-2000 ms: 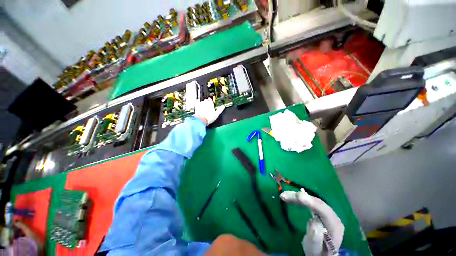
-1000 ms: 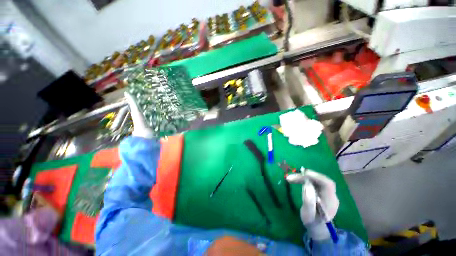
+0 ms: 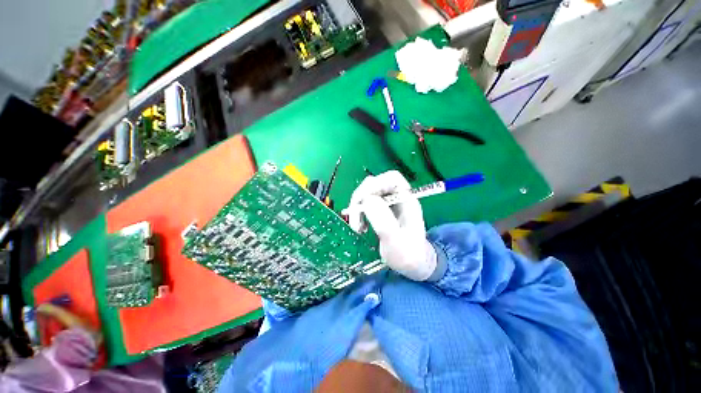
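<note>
A large green circuit board (image 3: pixel 280 238) is held up and tilted in front of my chest, its solder side with silvery joints facing me. Yellow and black parts show past its upper right edge. My left hand is hidden, with only a bit of blue sleeve below the board. My right hand (image 3: pixel 392 222), gloved white, is closed around a white marker pen (image 3: pixel 430 189) at the board's right edge. The pen's blue end points right, away from the board; the fingers hide its other end.
On the green mat (image 3: pixel 492 153) lie side cutters (image 3: pixel 429 142), a black brush-like tool (image 3: pixel 369 121), a second marker (image 3: pixel 390 107) and a white wipe (image 3: pixel 430 65). Another board (image 3: pixel 129 265) lies left on orange sheeting. Boards on the line (image 3: pixel 323 34) stand beyond. A pink sleeve (image 3: pixel 77 357) shows lower left.
The lifted board has come from over the line to in front of my chest. My right hand has moved left and up to its edge, with the pen. The view has tilted down.
</note>
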